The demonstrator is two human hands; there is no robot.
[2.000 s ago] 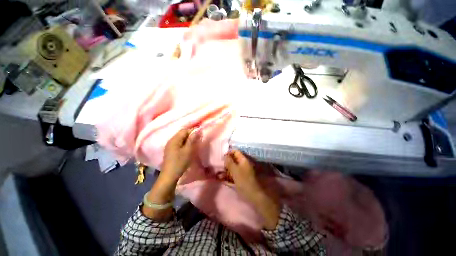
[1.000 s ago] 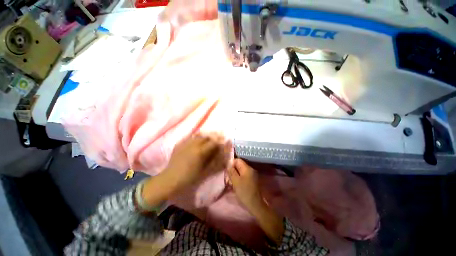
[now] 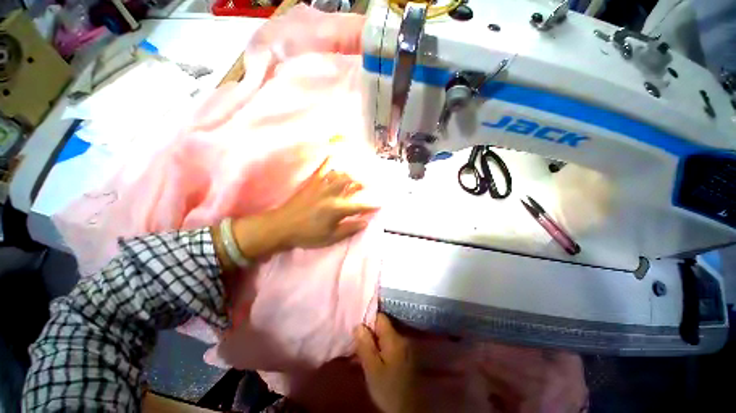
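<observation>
Thin pink fabric (image 3: 303, 298) lies over the left part of the machine table and hangs down over its front edge. My left hand (image 3: 323, 211) rests palm down on the fabric, fingers spread, just left of and in front of the presser foot (image 3: 391, 150). Its fingertips are partly lost in the lamp glare. My right hand (image 3: 382, 347) pinches the fabric's edge at the table's front edge, by the left end of the grey measuring scale (image 3: 516, 324). The white JACK sewing machine (image 3: 533, 129) stands above. Glare hides the needle point.
Black-handled scissors (image 3: 486, 173) and pink-red snips (image 3: 552, 226) lie beneath the machine arm. White pieces (image 3: 133, 101) and a brown wooden strip (image 3: 233, 71) lie at left. A beige machine (image 3: 31, 60) stands far left, and a red tray (image 3: 242, 7) behind.
My left hand has moved forward from the table's front to the presser foot area and flattened on the fabric. My right hand still pinches the edge. The view has shifted.
</observation>
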